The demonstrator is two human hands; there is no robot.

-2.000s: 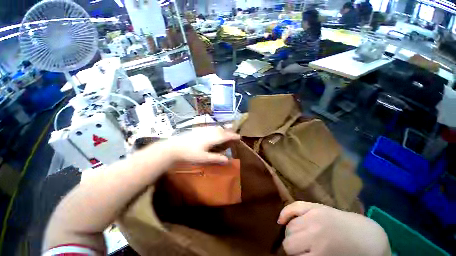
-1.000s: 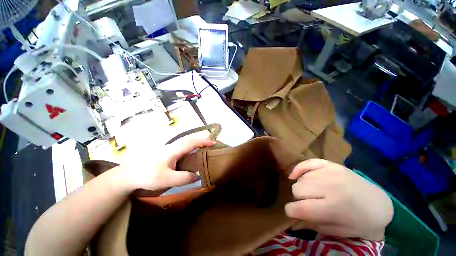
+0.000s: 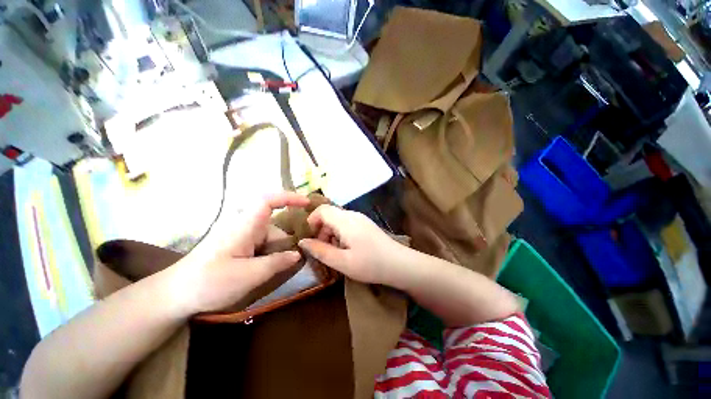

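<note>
A brown tote bag body (image 3: 273, 362) lies open in front of me, its dark inside facing me. An orange-brown pocket edge (image 3: 249, 315) with a small metal-looking bit shows inside, with a white piece (image 3: 300, 287) beside it. A brown strap (image 3: 226, 175) loops from the bag's rim over the bright table. My left hand (image 3: 226, 261) rests over the bag rim, fingers on the fabric at the strap's end. My right hand (image 3: 343, 241) pinches the same spot, its fingers close to the left ones.
The white sewing machine (image 3: 47, 86) stands at the upper left, overexposed. Red-handled snips (image 3: 277, 84) lie on the pale table. Stacked brown bags (image 3: 425, 62) hang at the upper right. A green bin (image 3: 561, 319) and blue bins (image 3: 565, 179) stand on the right. A control panel (image 3: 323, 17) is at the top.
The view has tilted down and closer. My right hand has let go of the bag's right edge and moved left to the strap's end, beside my left hand. The strap loop now stands out more.
</note>
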